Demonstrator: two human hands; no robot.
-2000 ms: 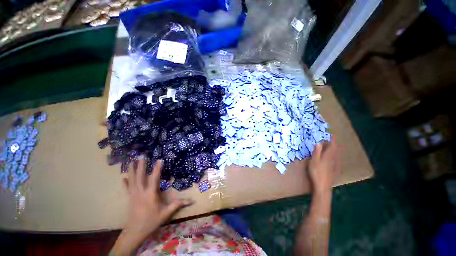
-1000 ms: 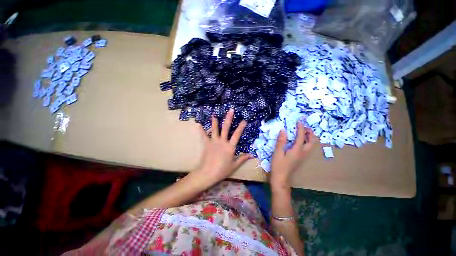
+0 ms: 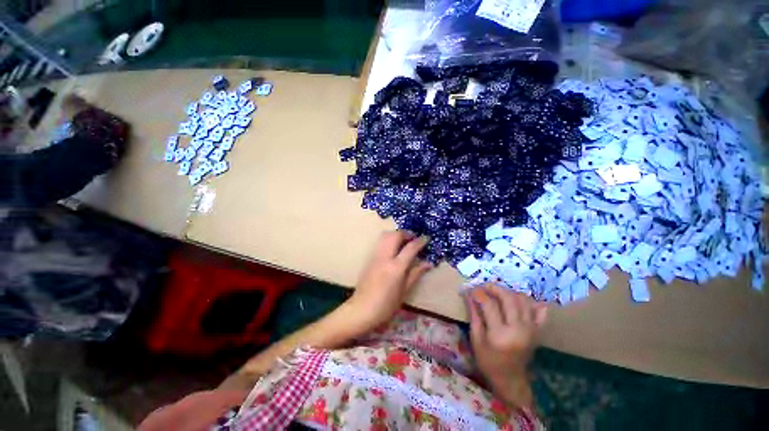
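Observation:
A large heap of dark speckled square pieces (image 3: 464, 156) lies in front of me. A wide pile of white square pieces (image 3: 666, 185) joins it on the right. My left hand (image 3: 392, 274) is at the near edge of the dark heap, fingers bent, fingertips at the lowest dark pieces; whether it holds one is hidden. My right hand (image 3: 504, 324) is just below the near edge of the white pile, fingers bent and pointing forward; I cannot tell whether a piece is in it. A small spread group of white squares with dark marks (image 3: 211, 130) lies farther left.
A clear bag of dark pieces with a white label (image 3: 510, 12) lies behind the dark heap. A greyish clear bag (image 3: 700, 42) is at the back right. Another person's dark sleeve (image 3: 63, 168) is at the left. A red stool (image 3: 223, 307) stands below the cardboard-covered bench (image 3: 287, 194).
The view has turned left, showing another person's sleeve. My left hand has gone from spread over the dark heap to bent fingers at its edge. My right hand has drawn back from the white pile.

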